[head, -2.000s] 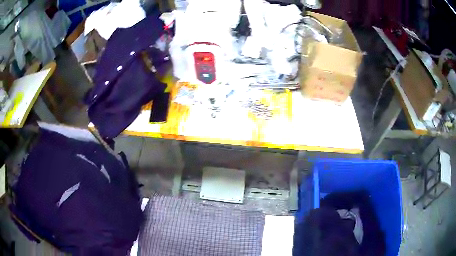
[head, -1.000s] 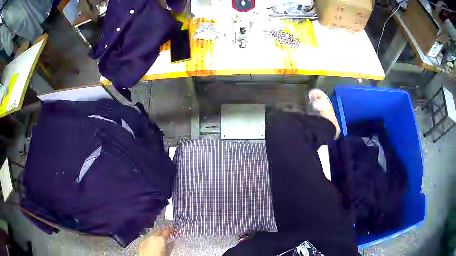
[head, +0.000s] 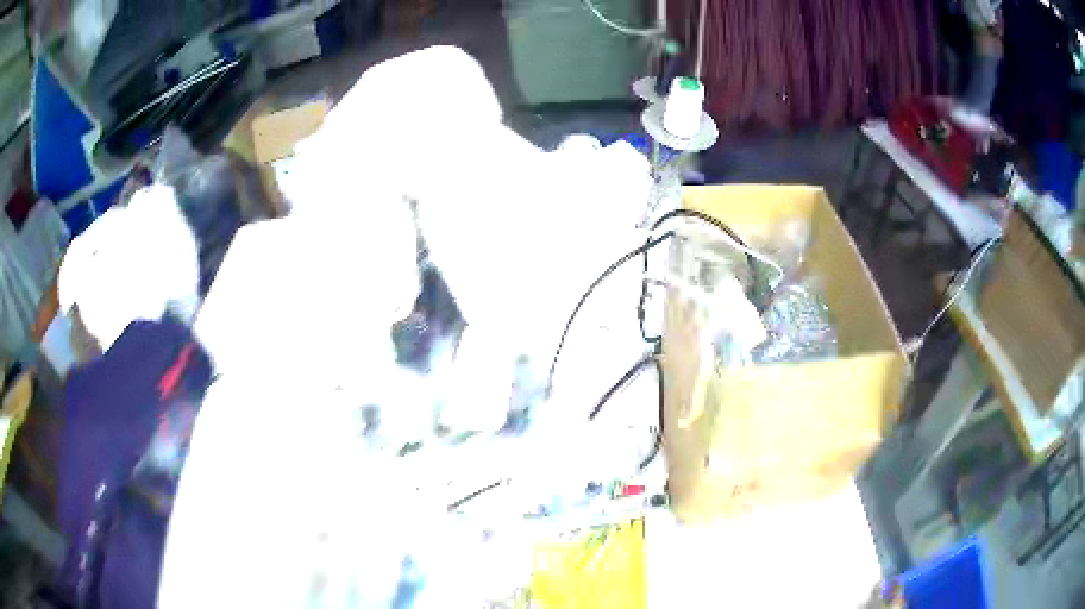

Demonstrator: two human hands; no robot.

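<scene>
Neither of my hands shows clearly; a tiny skin-toned blur at the table's lower right corner is too small to tell. The snap button machine is a washed-out white shape on the white table. Its front panel and the setting die cannot be made out. The open brown carton stands upright to its right, with clear plastic bags inside. Yellow plastic sheet shows at the bottom edge. The dark garment with pale snaps hangs at the left.
Black and white cables curve between machine and carton. A white thread cone stands behind. The blue bin's rim shows at lower right. Another table is at the right. Maroon garments hang behind; a person is at the upper right.
The view has swung up and closer to the table's back. The stool, garment pile, my dark-clothed leg and the bare hand at the bottom have left the picture. The carton now shows its inside.
</scene>
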